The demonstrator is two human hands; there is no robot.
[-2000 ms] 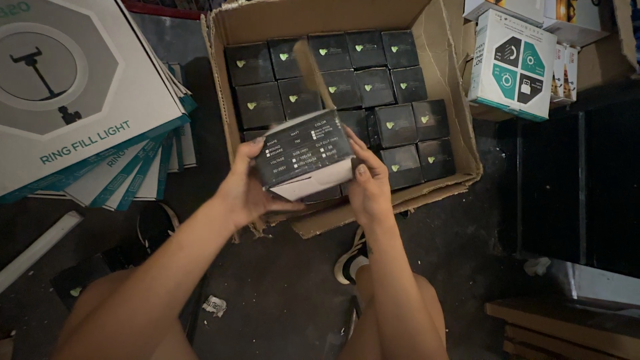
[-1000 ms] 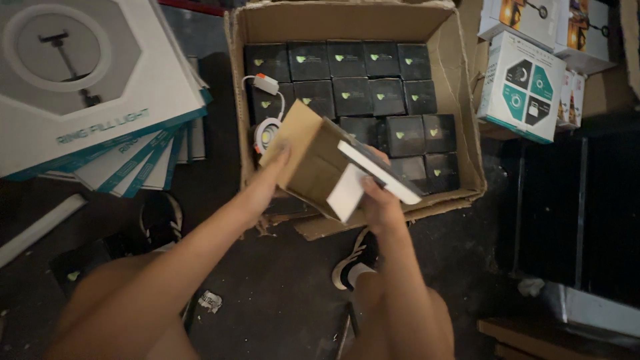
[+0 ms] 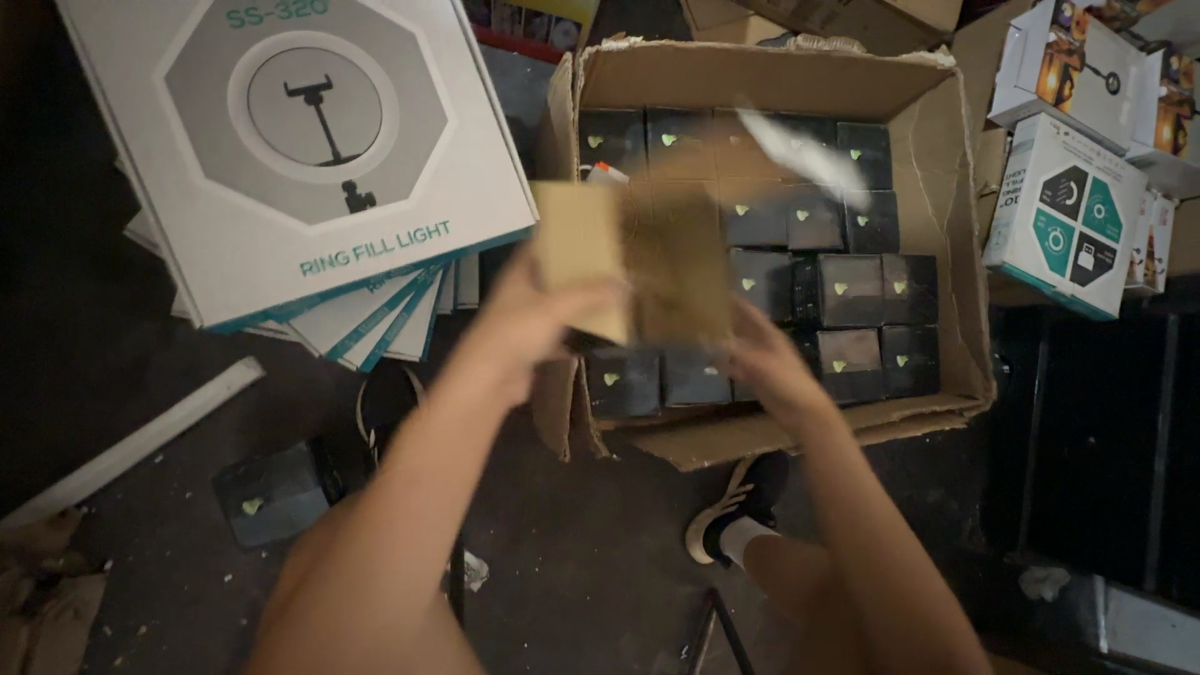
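My left hand (image 3: pixel 534 319) grips the left side of an opened small box (image 3: pixel 680 267), its tan cardboard inside facing up. My right hand (image 3: pixel 764 361) is at the box's lower right corner; its fingers are blurred and partly hidden. A blurred white piece (image 3: pixel 806 155) shows above, over the large open cardboard carton (image 3: pixel 750 80). Rows of small black boxes (image 3: pixel 848 286) with pale green marks fill the carton beneath my hands. Part of a white item with an orange connector (image 3: pixel 607 172) lies on the black boxes, just behind the opened box's upper left edge.
Ring light boxes (image 3: pixel 375 272) are stacked at the left. More boxed goods (image 3: pixel 1069 216) stand at the right beside a dark ridged surface (image 3: pixel 1087 450). A single black box (image 3: pixel 272 497) and a white strip (image 3: pixel 141 441) lie on the floor at the left.
The small box was closed two seconds ago and now stands open. The white piece that my right hand held against the box one second ago now appears blurred, farther up over the carton.
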